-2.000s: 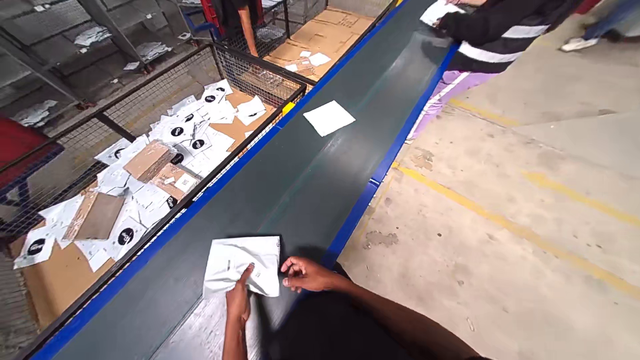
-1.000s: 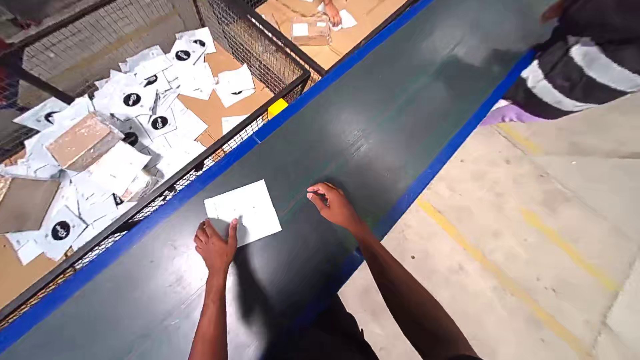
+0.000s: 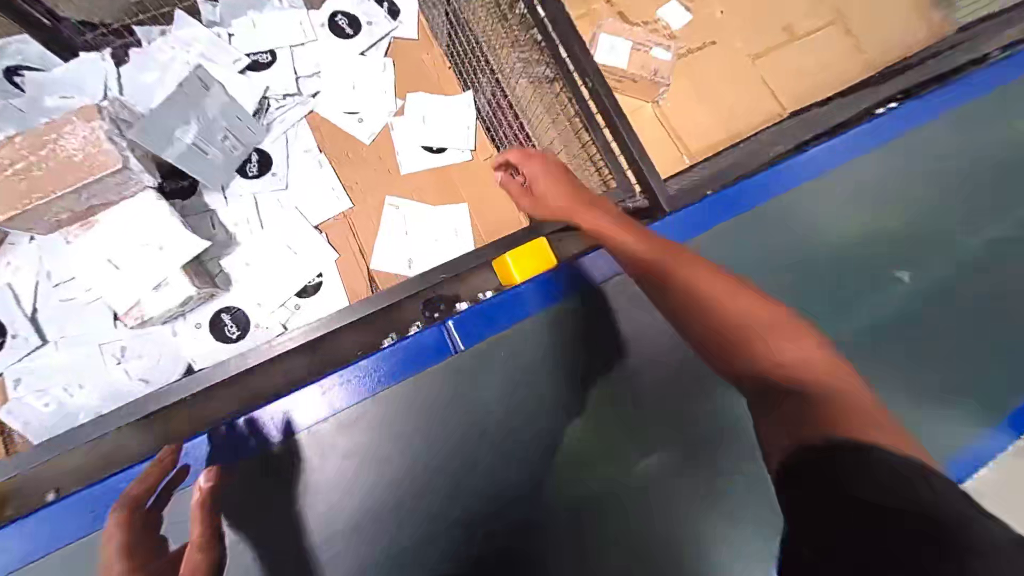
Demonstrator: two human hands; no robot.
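My right hand [image 3: 540, 182] reaches across the belt's blue edge, over the corner of a wire-mesh cage, with fingers curled and nothing visible in them. My left hand [image 3: 164, 516] is low at the left, above the belt's near side, fingers apart and empty. Below and left of the right hand, a white mailer [image 3: 424, 236] lies on the cage's cardboard floor. Another white mailer [image 3: 438, 120] rests just beyond it. A grey mailer [image 3: 200, 126] sits on the heap of white mailers, some bearing black round logos.
The dark conveyor belt [image 3: 448, 456] runs diagonally beside the cages. A yellow block [image 3: 525, 262] sits at its blue edge [image 3: 384, 372]. A cardboard box [image 3: 64, 164] lies in the heap. The neighbouring cage holds a small carton [image 3: 632, 60] on cardboard.
The white mailer that was under my left hand on the belt is no longer there. My right hand has moved out over the cage. The view has shifted towards the cages.
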